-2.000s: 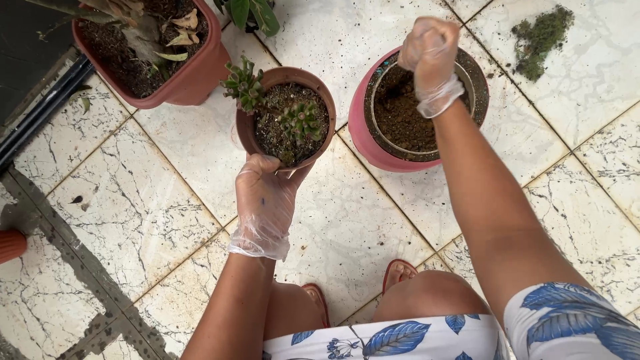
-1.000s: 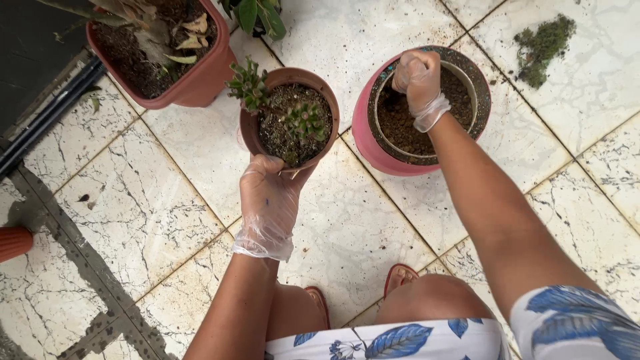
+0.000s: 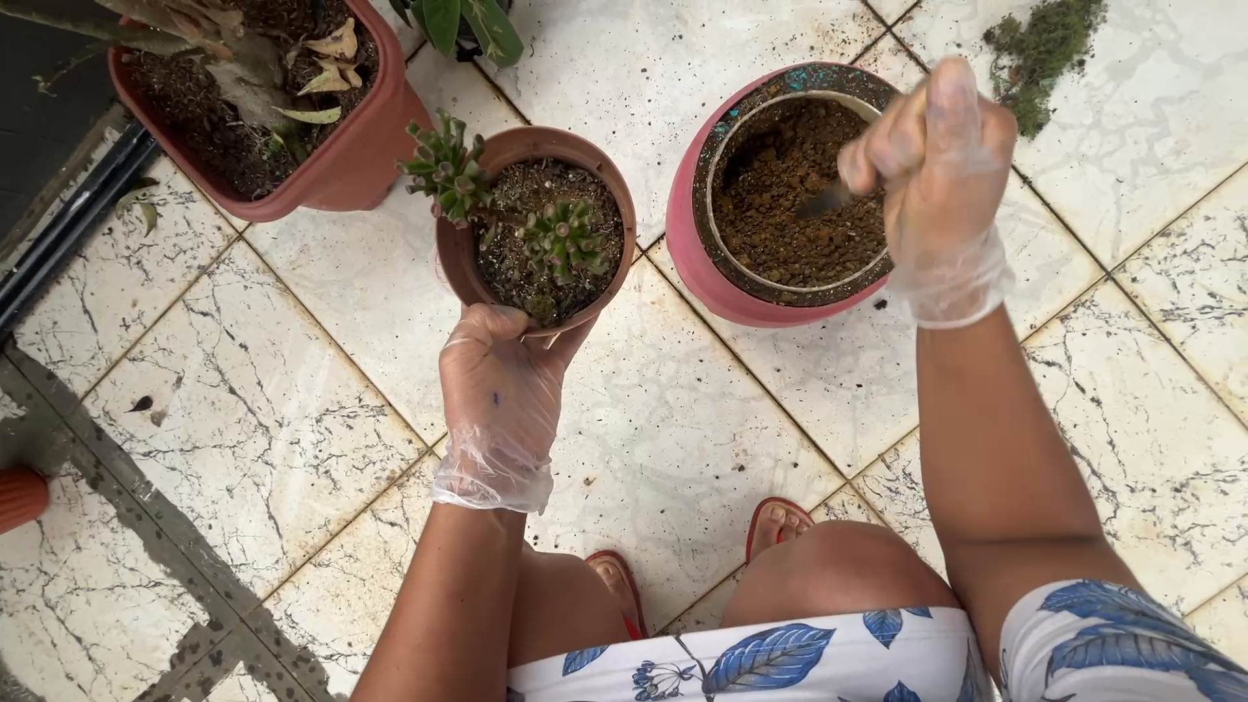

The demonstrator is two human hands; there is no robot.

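Observation:
My left hand [image 3: 502, 390], in a clear plastic glove, grips the near rim of a small brown plastic pot [image 3: 454, 255]. Soil and a succulent [image 3: 564, 239] with rosettes fill that pot, one rosette hanging over its left rim. At the right, my right hand [image 3: 931, 161], gloved too, is closed in a fist over the right rim of a pink pot [image 3: 704, 268]. From the fist a blurred, greyish tool tip [image 3: 824, 202] reaches into the brown soil [image 3: 780, 214] inside; its handle is hidden by the fingers.
A large terracotta-coloured planter [image 3: 366, 146] with a thick-stemmed plant stands at upper left. Green leaves [image 3: 466, 27] show at the top. A clump of moss [image 3: 1045, 58] lies on the tiled floor [image 3: 643, 409] at upper right. Part of an orange-brown pot [image 3: 19, 497] is at the left edge.
My right hand has moved from inside the pink pot's opening to its right rim, and the tool tip now shows. My left hand keeps its hold on the brown pot.

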